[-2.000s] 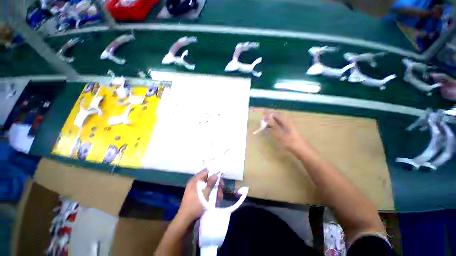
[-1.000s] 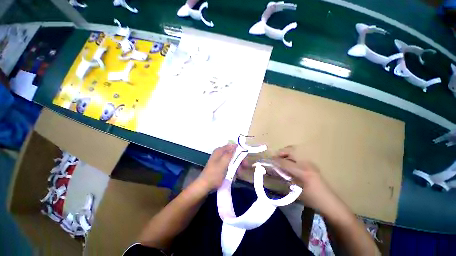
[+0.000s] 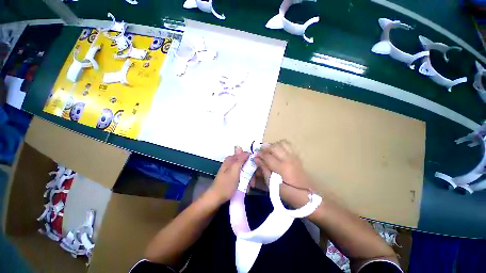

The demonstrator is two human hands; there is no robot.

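Note:
A white C-shaped headband (image 3: 269, 229) with a pink inner face and a pointed ear bump hangs in front of my body, its curved forked end by my right wrist. My left hand (image 3: 230, 173) grips the headband's upper end. My right hand (image 3: 282, 164) has its fingertips pressed on the same end, from the right. A thin dark wire shows at that end. Whether a small part is between my right fingertips is hidden. Small loose parts (image 3: 226, 93) lie on the white sheet (image 3: 176, 114).
White brackets (image 3: 116, 74) lie on the yellow printed sheet (image 3: 93, 106). The cardboard mat (image 3: 351, 154) is at right. Headbands (image 3: 290, 24) sit on the dark green conveyor belt (image 3: 341, 32). Nested headbands (image 3: 469, 173) are at the right edge. An open carton (image 3: 32, 154) of white and red parts is lower left.
My right hand has moved up and left from beside the headband's fork to its upper end. My left hand keeps its hold. The belt's headbands have shifted slightly in view.

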